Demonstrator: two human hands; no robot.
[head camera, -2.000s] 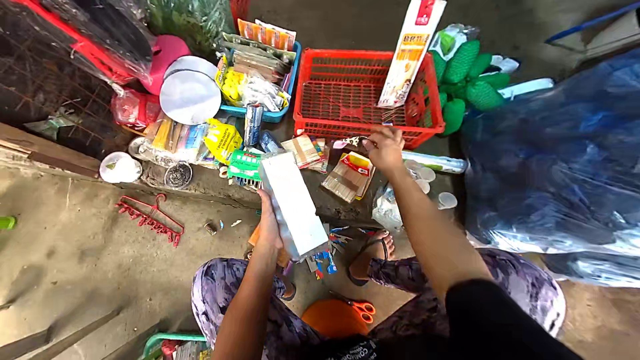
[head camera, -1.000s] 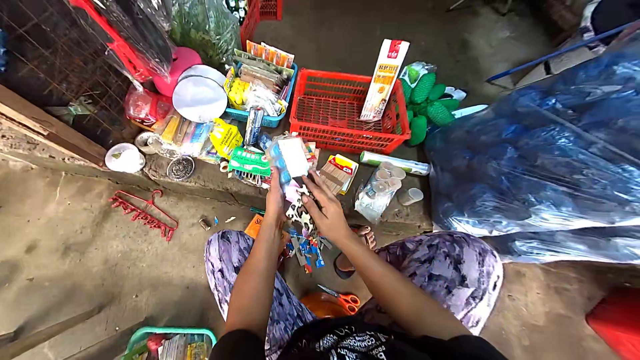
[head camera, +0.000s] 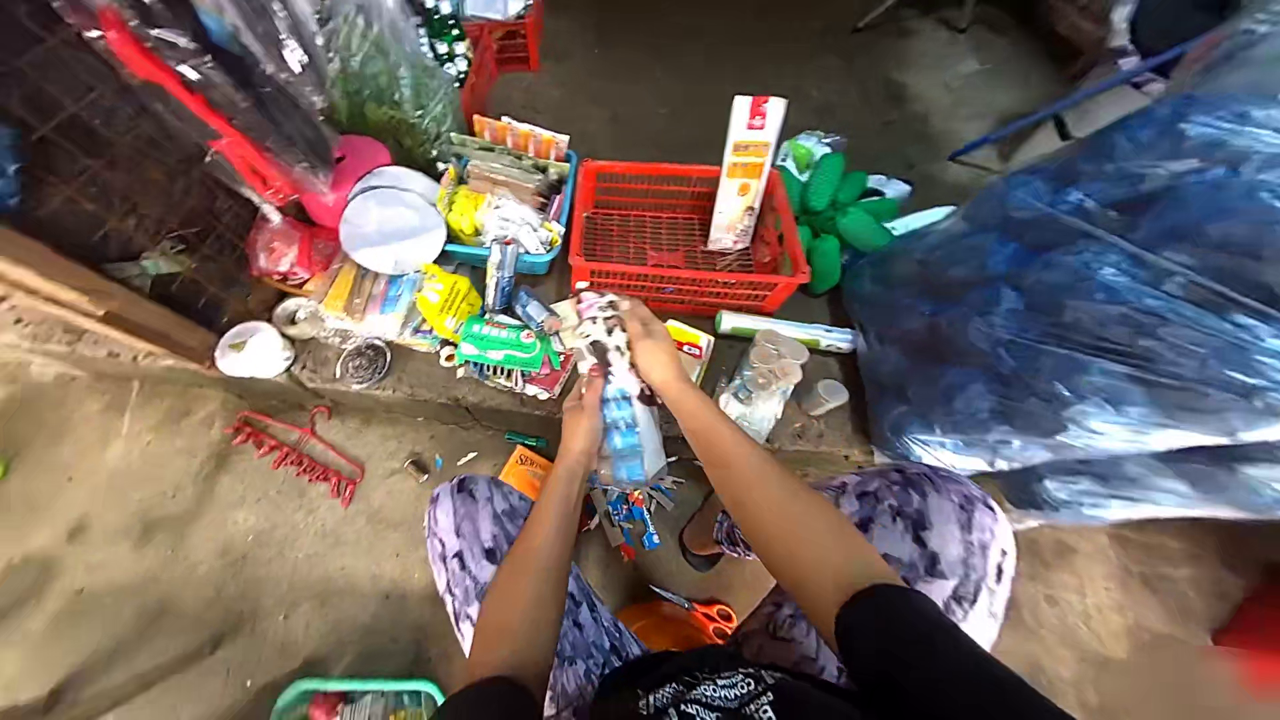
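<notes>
Between my hands is a clear plastic pack (head camera: 625, 435) with blue and white contents and a black-and-white patterned part at its top. My left hand (head camera: 582, 415) grips its left side; my right hand (head camera: 650, 345) closes around the upper right, over the patterned part. Just beyond stands a red plastic basket (head camera: 690, 300) with a tall printed carton (head camera: 748, 175) upright in it. Left of my hands lie a green packet (head camera: 505, 343) and a yellow packet (head camera: 447, 300). Orange-handled scissors (head camera: 715, 615) rest between my knees.
A blue basket (head camera: 540, 262) of small packets stands left of the red one. Clear plastic cups (head camera: 765, 375) and a wrapped roll (head camera: 785, 330) lie right along the ledge. A large blue plastic-wrapped bundle (head camera: 1080, 300) fills the right side. A red clip hanger (head camera: 300, 450) lies on the ground.
My right hand has come from the red basket's front edge to the pack. The white box face seen in my left hand two seconds ago no longer shows; the pack now points downward toward me.
</notes>
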